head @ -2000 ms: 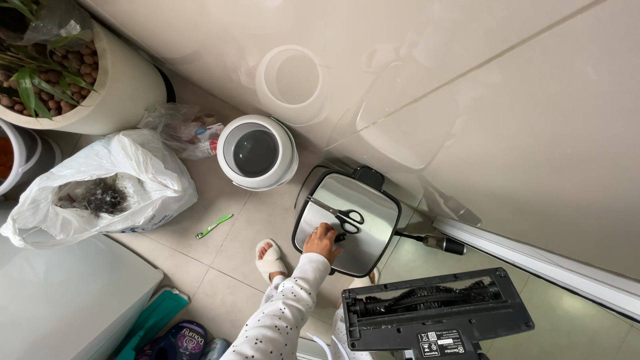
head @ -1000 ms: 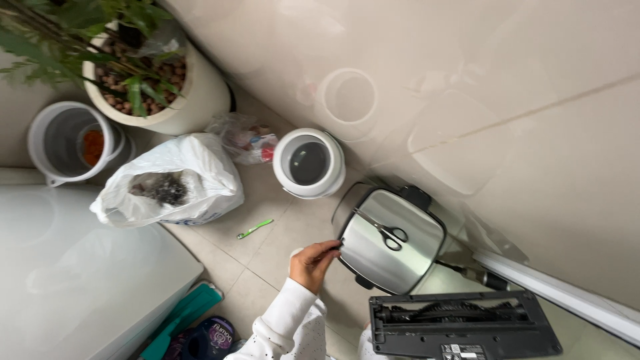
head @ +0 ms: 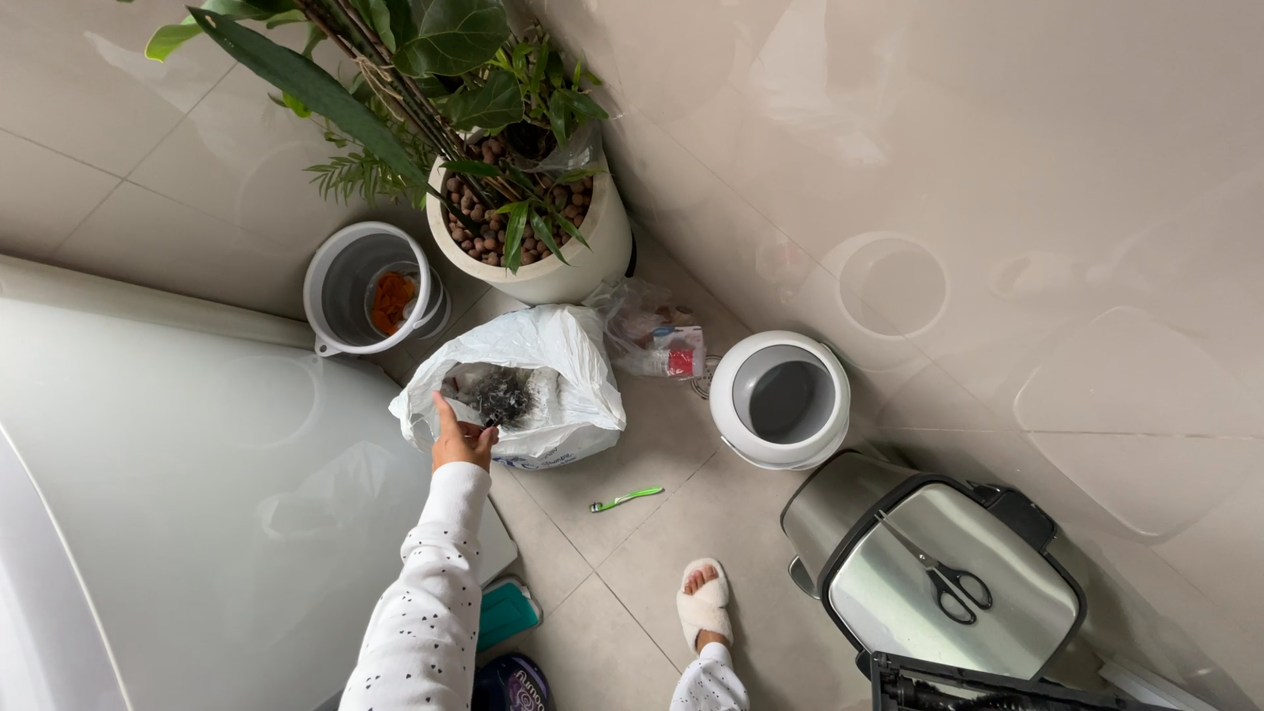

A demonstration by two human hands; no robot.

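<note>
My left hand (head: 464, 437), in a white sleeve with dark spots, is over the near left edge of an open white plastic bag (head: 583, 385). A small dark piece shows between its thumb and fingers; what it is cannot be told. Inside the bag lies a clump of grey-black fluff and hair (head: 502, 397), just beyond the fingertips. Scissors with black handles (head: 948, 583) lie on the steel lid of a bin (head: 889, 602). Part of a black vacuum cleaner floor head (head: 987, 689) shows at the lower right edge. My right hand is out of view.
A white round bin (head: 726, 395), a green toothbrush (head: 627, 500) and a clear plastic bag (head: 642, 331) are on the tiled floor. Behind stand a potted plant (head: 568, 281) and a grey bucket (head: 336, 262) with orange matter. A white surface (head: 197, 474) fills the left.
My left hand has moved from the steel bin's lid, past its edge, left to the white bag. The scissors have stayed on the lid. The view has swung left.
</note>
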